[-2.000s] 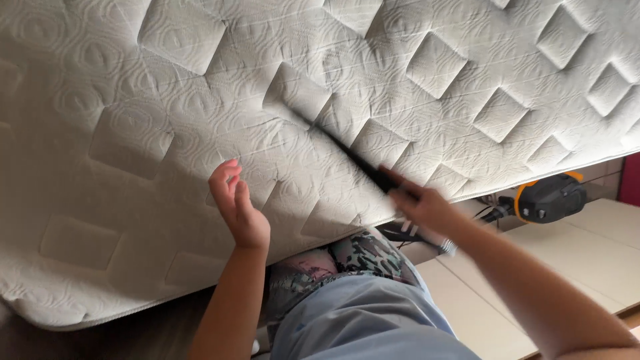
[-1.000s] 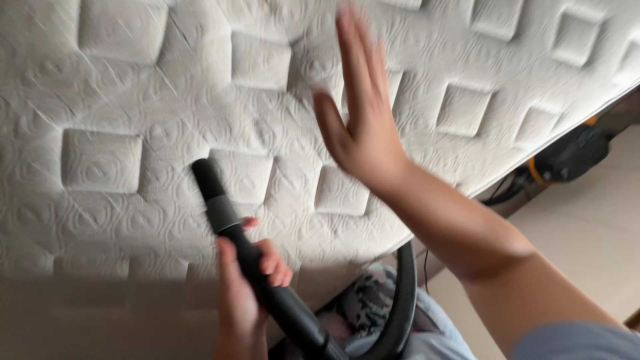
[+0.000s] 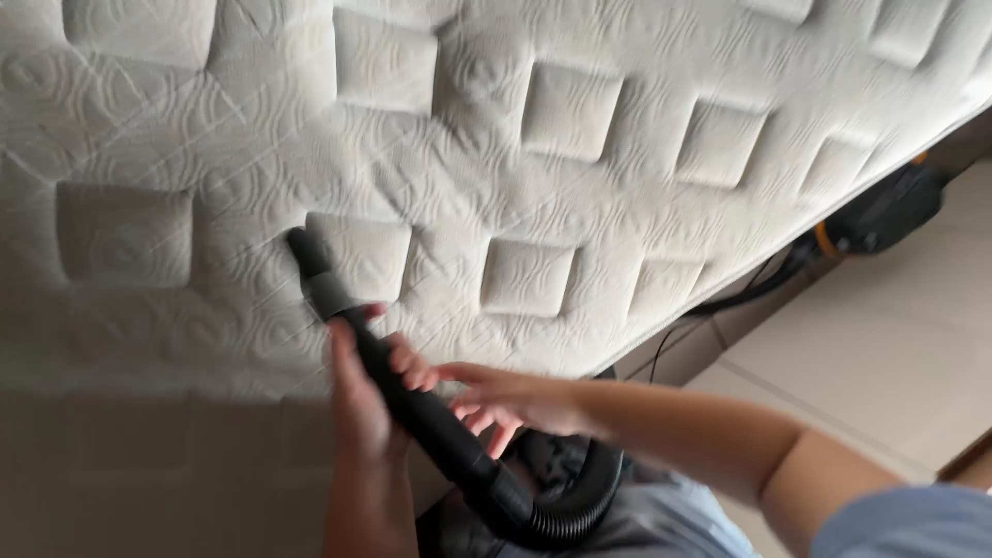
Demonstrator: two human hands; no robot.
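My left hand (image 3: 372,376) is wrapped around a black vacuum cleaner wand (image 3: 430,422), whose narrow tip points up and left over a white quilted mattress (image 3: 465,178). Whether the tip touches the fabric I cannot tell. Just right of the wand's grip is my right hand (image 3: 508,399), fingers spread, close to the tube and holding nothing. From the wand's lower end a ribbed black hose (image 3: 573,515) curves up beside my clothing.
The black vacuum cleaner body (image 3: 891,213) with orange trim lies on the floor beyond the mattress's right edge, with its hose and a thin cable (image 3: 659,353) near it. Light floor tiles (image 3: 837,341) extend along the right.
Two seconds ago my right hand held a dark tube and my left was empty; a second ago my left held the wand. Since then my right hand has come down from above the mattress to beside the wand.
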